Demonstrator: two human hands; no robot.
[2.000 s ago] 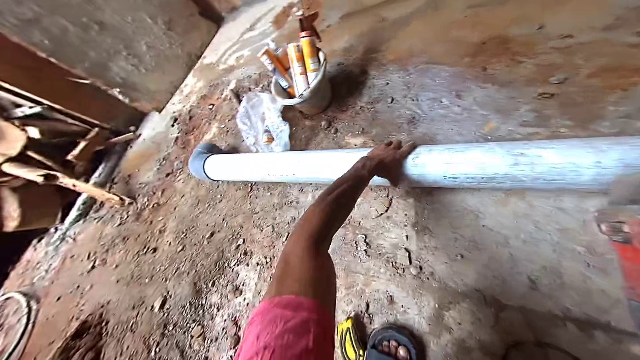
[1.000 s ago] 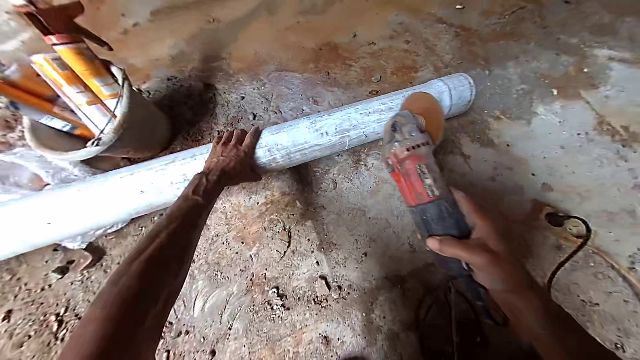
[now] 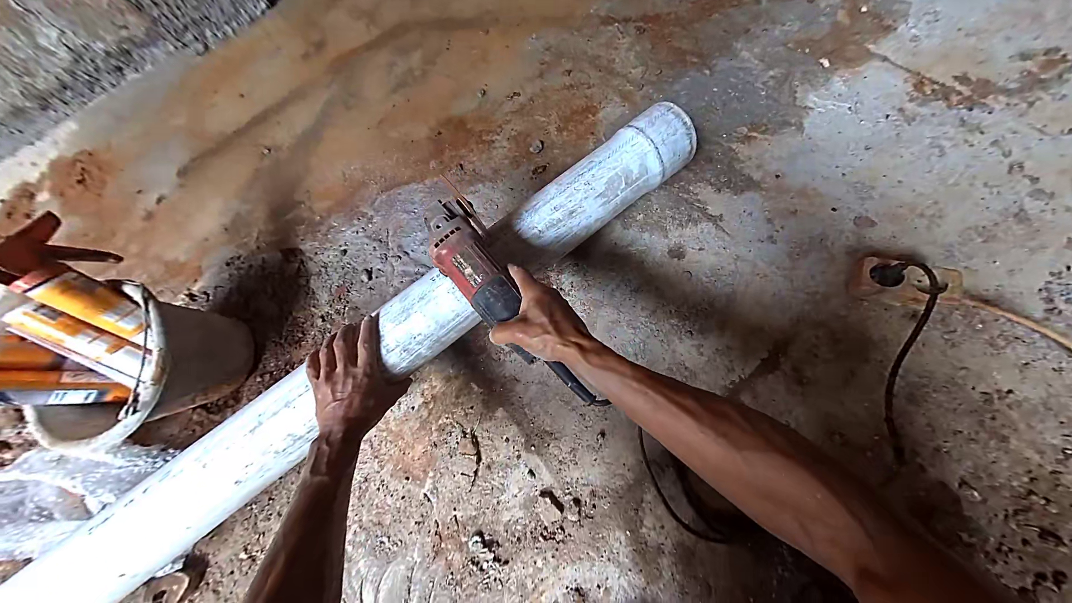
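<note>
A long whitish plastic pipe [image 3: 239, 448] lies slantwise on the concrete floor, its wider socket end [image 3: 662, 142] at the upper right. My left hand [image 3: 352, 381] grips the pipe from above, fingers over its far side. In my right hand [image 3: 544, 318] is a red and black angle grinder [image 3: 469, 268], held by its body over the pipe between my left hand and the socket end. The grinder's disc [image 3: 462, 205] is seen edge-on near the pipe's far side; whether it touches the pipe I cannot tell.
At the left a bucket [image 3: 197, 352] holds several orange and white tubes [image 3: 79, 335] and a reddish-brown tool. Clear plastic wrap [image 3: 75, 494] lies below it. A black cable [image 3: 900, 377] runs to a plug connection [image 3: 892, 275] at the right. Loose grit is scattered over the rough floor.
The grinder came into view in my right hand and has moved left along the pipe, closer to my left hand. Its disc has turned from face-on to edge-on. The view has shifted.
</note>
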